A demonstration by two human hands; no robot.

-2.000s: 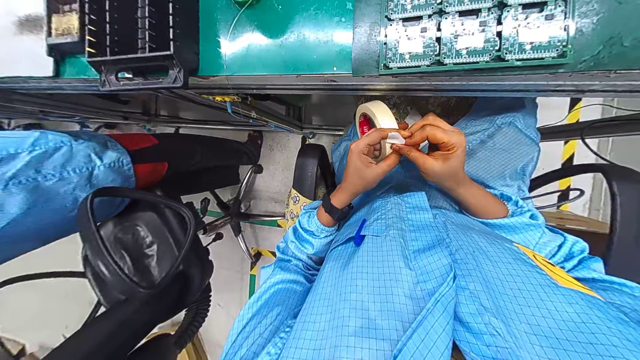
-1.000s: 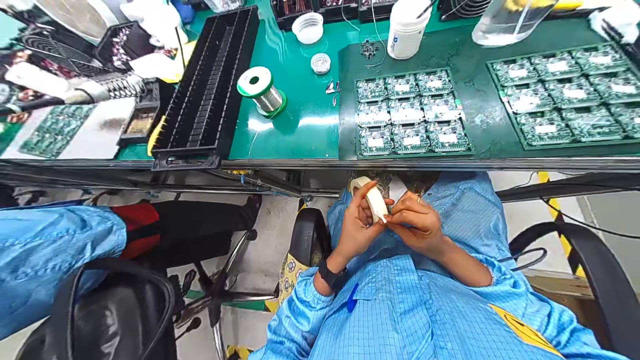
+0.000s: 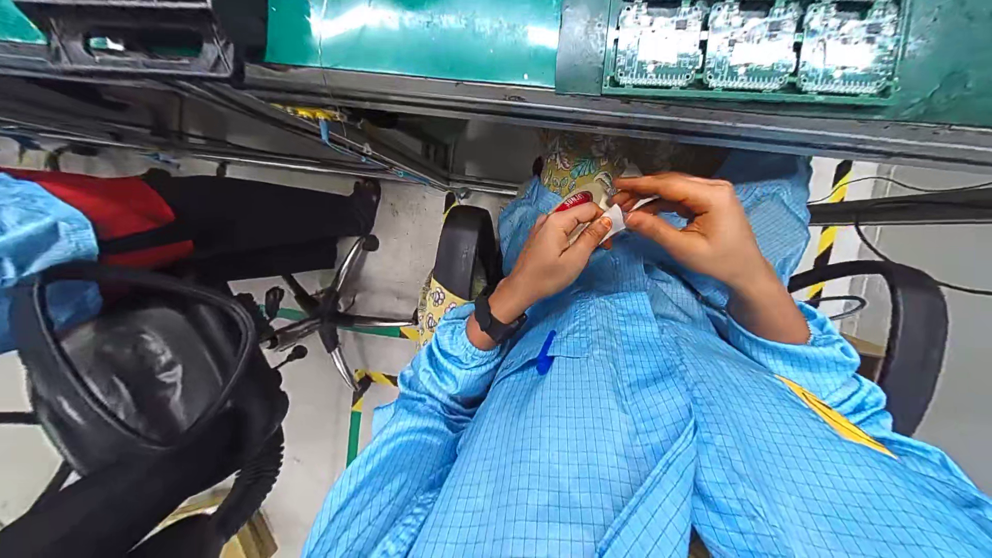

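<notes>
Over my lap, below the bench edge, my left hand (image 3: 562,248) holds a roll of pale tape (image 3: 583,203) whose red printed core shows. Between its thumb and forefinger a small white piece of tape (image 3: 614,222) stands up. My right hand (image 3: 694,225) is bent toward that piece, its thumb and fingertips at the piece's right side; whether they pinch it is hard to tell. Part of the roll is hidden behind my left fingers.
Above my hands runs the metal front edge of the bench (image 3: 496,105). A panel of green circuit boards (image 3: 752,46) lies on it, with a black rack (image 3: 139,39) at the left. A black chair (image 3: 132,356) and a seated co-worker's legs (image 3: 256,217) are at the left.
The view has tilted down from the bench since one second ago. The tape roll, turned side-on in my left hand then, now shows its red core, and my right fingers are more spread.
</notes>
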